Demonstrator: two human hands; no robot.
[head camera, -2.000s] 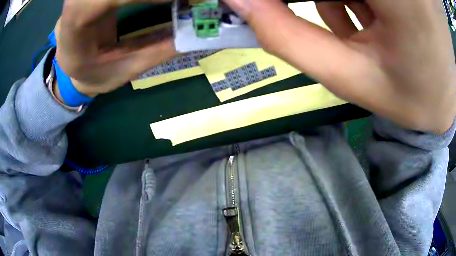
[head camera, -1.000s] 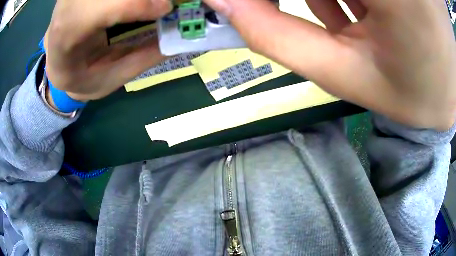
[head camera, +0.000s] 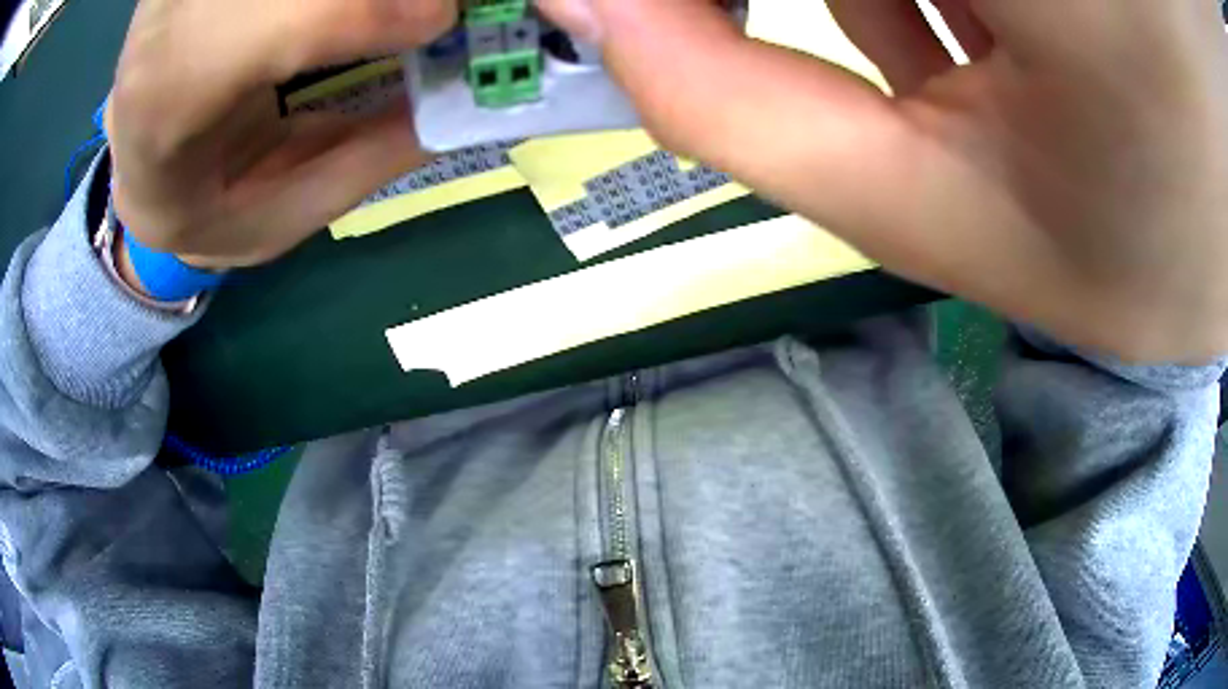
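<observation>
A power supply unit with a pale grey metal tray (head camera: 579, 113) is at the top of the picture, cut off by its edge. A green terminal block (head camera: 505, 78) with two square openings faces me, with small grey marks above the openings. My left hand (head camera: 256, 128) holds the unit's left side. My right hand (head camera: 862, 162) has its thumb and a finger at the unit's top right. Its fingertips are partly cut off, and whether it holds a tool cannot be seen.
A yellow backing sheet with grey label rows (head camera: 633, 195) lies below the unit. Another label sheet (head camera: 364, 220) is partly under my left hand. A plain cream strip (head camera: 606, 303) lies near the front edge of the dark green mat (head camera: 296, 343). A blue wrist strap (head camera: 164, 273) is on my left wrist.
The unit and both hands have shifted left in the picture. The label sheets and cream strip have also shifted slightly. Both hands keep nearly the same pose around the unit.
</observation>
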